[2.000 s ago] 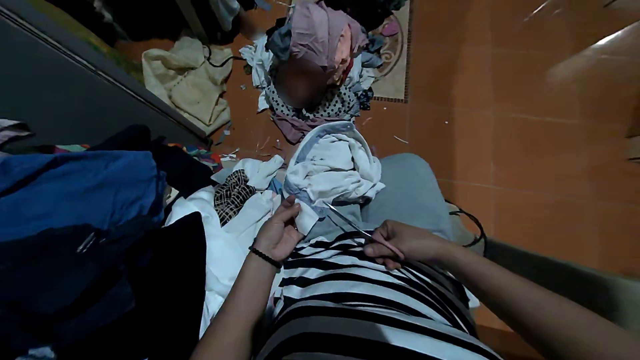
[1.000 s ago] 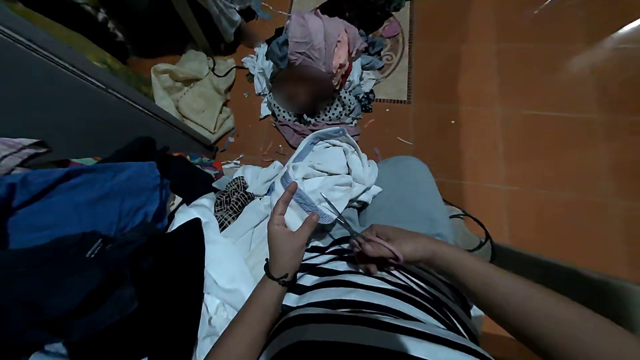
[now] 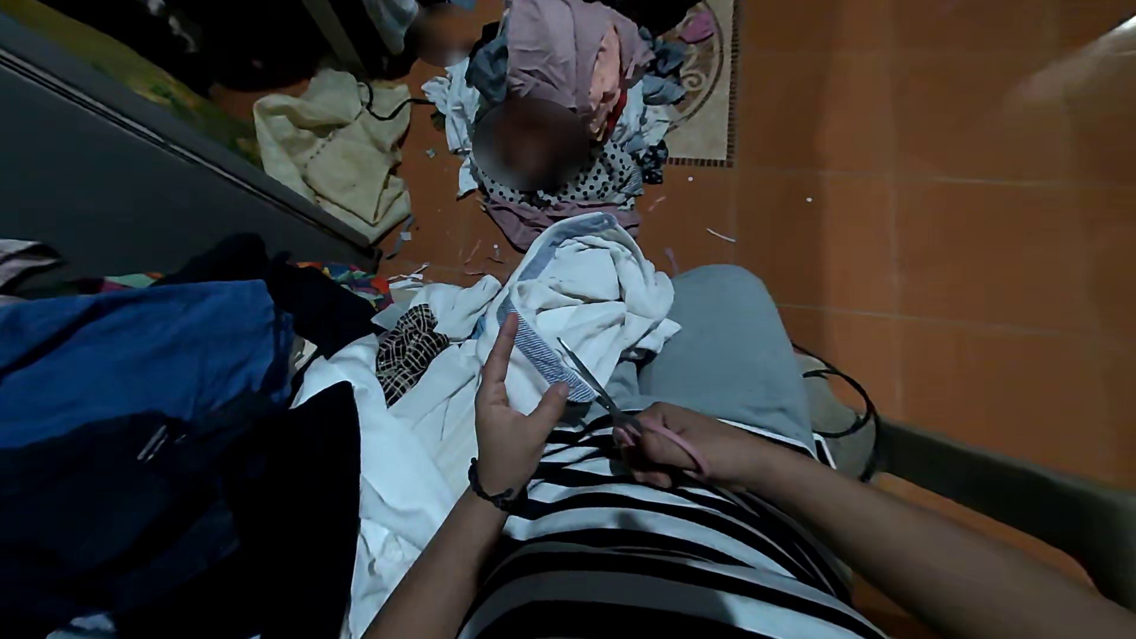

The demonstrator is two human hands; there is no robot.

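Note:
My right hand [image 3: 679, 446] is closed around the pink handles of a pair of scissors [image 3: 586, 377], whose blades point up and left with a narrow gap between them. A white garment [image 3: 595, 288] with a blue striped band [image 3: 546, 351] lies bunched on my lap. Against the left edge of that band rests my left hand [image 3: 519, 399], index finger and thumb spread apart; whether its hidden fingers grip the fabric cannot be told. The scissor tips are close to the band's right side, over the cloth.
Dark and blue clothes [image 3: 133, 355] are heaped at my left, beside white cloth [image 3: 399, 497] and a checked cloth [image 3: 411, 351]. A cream cloth [image 3: 346, 151] lies on the tiled floor. Ahead is a pile of clothes [image 3: 568, 53] by a patterned mat [image 3: 706, 98]. A black cable [image 3: 856, 399] curls at right.
Two seconds ago my left thumb and index finger were close together at the garment's edge; now they are spread apart along the striped band. The scissors stay in my right hand.

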